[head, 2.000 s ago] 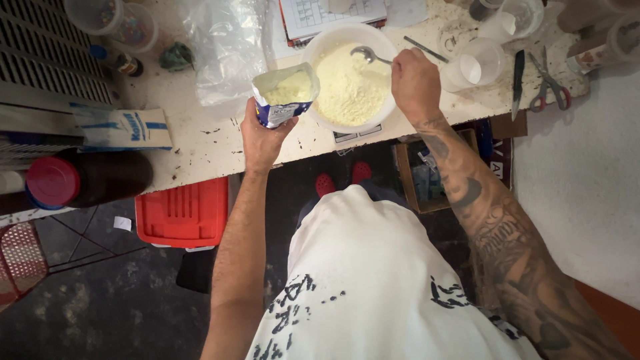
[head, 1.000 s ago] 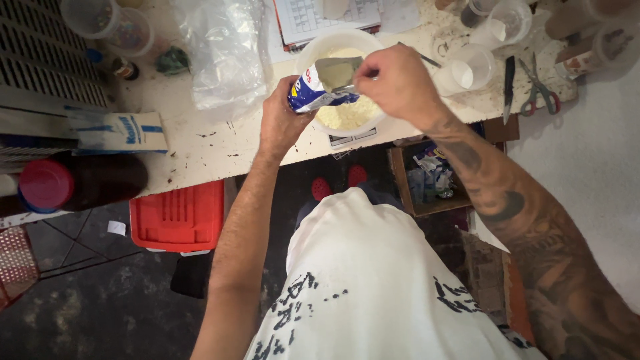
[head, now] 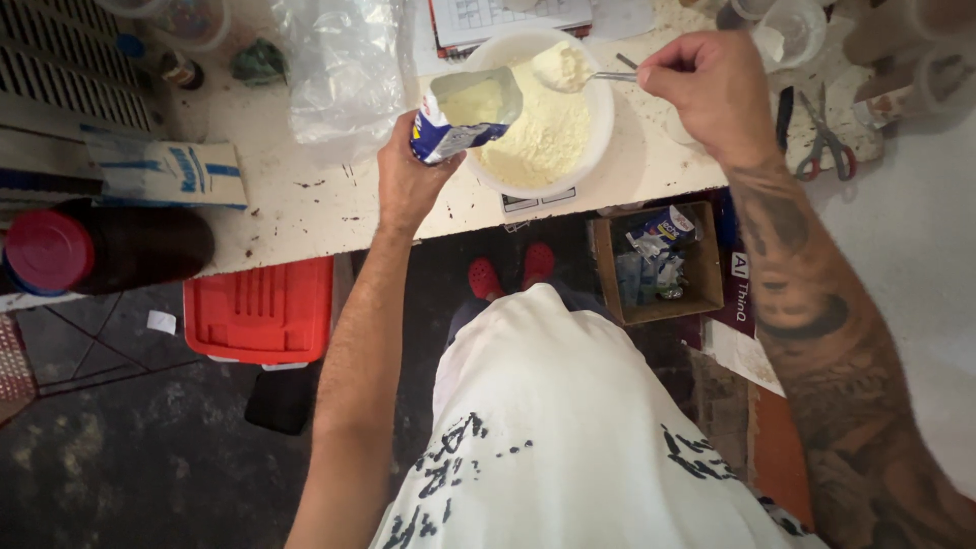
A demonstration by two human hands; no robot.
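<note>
My left hand [head: 415,171] grips an opened foil packet [head: 469,114], blue and white outside, tilted with its mouth toward the bowl and pale powder inside. In my right hand [head: 713,95] is the handle of a metal spoon [head: 610,76], heaped with pale yellow powder, over a white plastic bowl [head: 602,130]. More of the pale yellow powder [head: 541,145] lies in the bowl. The bowl stands on what looks like a kitchen scale [head: 537,200], mostly hidden beneath it, near the table's front edge.
Clear plastic bags [head: 343,76] and a ruled sheet [head: 511,19] lie behind. Scissors [head: 825,141] and a dark-handled tool [head: 784,118] are at the right, near plastic tubs [head: 793,30]. A red-lidded jar [head: 49,250] stands left. Below are a red lid [head: 259,313] and a cardboard box [head: 663,309].
My right hand has moved from the packet's mouth to the right, and the spoon now shows a heap of powder over the bowl. The packet is still in my left hand.
</note>
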